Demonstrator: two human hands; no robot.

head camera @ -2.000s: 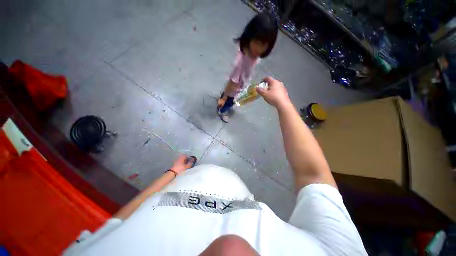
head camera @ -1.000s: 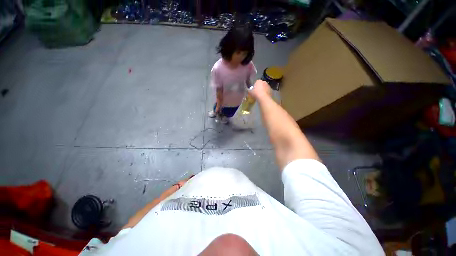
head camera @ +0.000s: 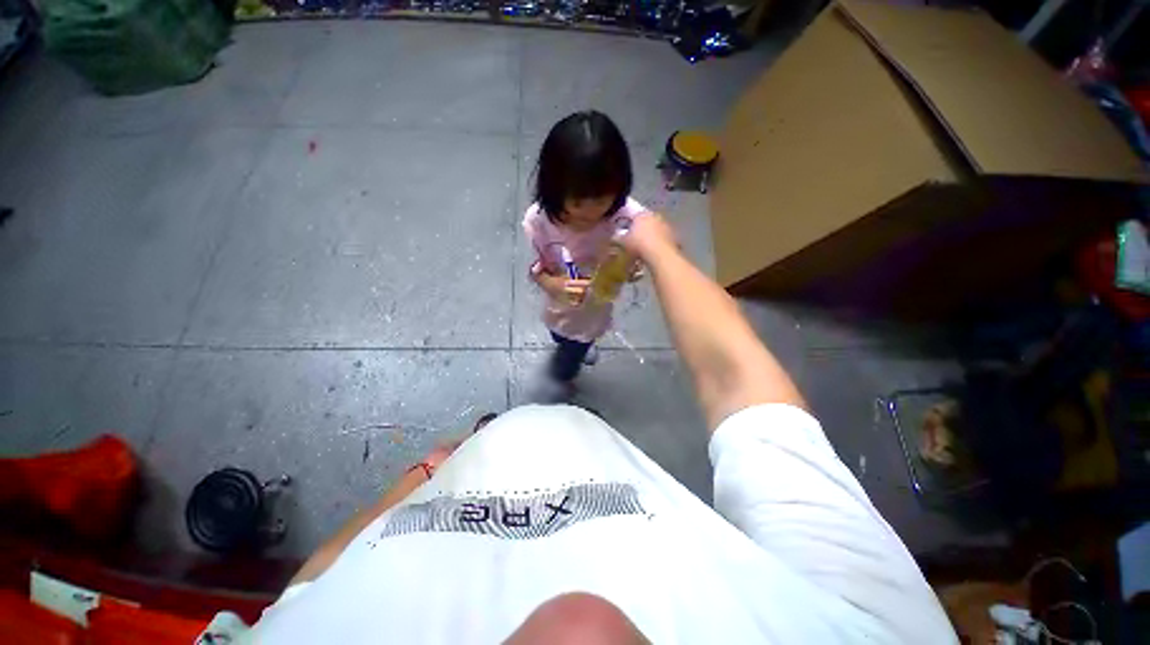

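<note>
My right hand (head camera: 648, 238) is stretched forward and shut on the top of a clear drink bottle (head camera: 610, 275) with pale yellow liquid. The bottle hangs down in front of the pink shirt of a child (head camera: 584, 239) who stands facing me. The child holds a small white and blue-purple item (head camera: 571, 267) at the chest. My left hand (head camera: 441, 456) is low at my left side, mostly hidden by my white shirt; a dark thing shows near its fingers, and I cannot tell if it is held.
A large cardboard box (head camera: 820, 164) stands at the right, with a yellow-topped stool (head camera: 691, 153) beside it. A black round stool (head camera: 227, 509) and a red bag (head camera: 76, 485) are at the lower left. A green sack (head camera: 136, 40) is at the upper left. A metal frame (head camera: 927, 447) is at the right.
The child has come closer, and the small item is now raised to the chest. My right hand still holds the bottle in front. The view has turned, so the box now shows larger.
</note>
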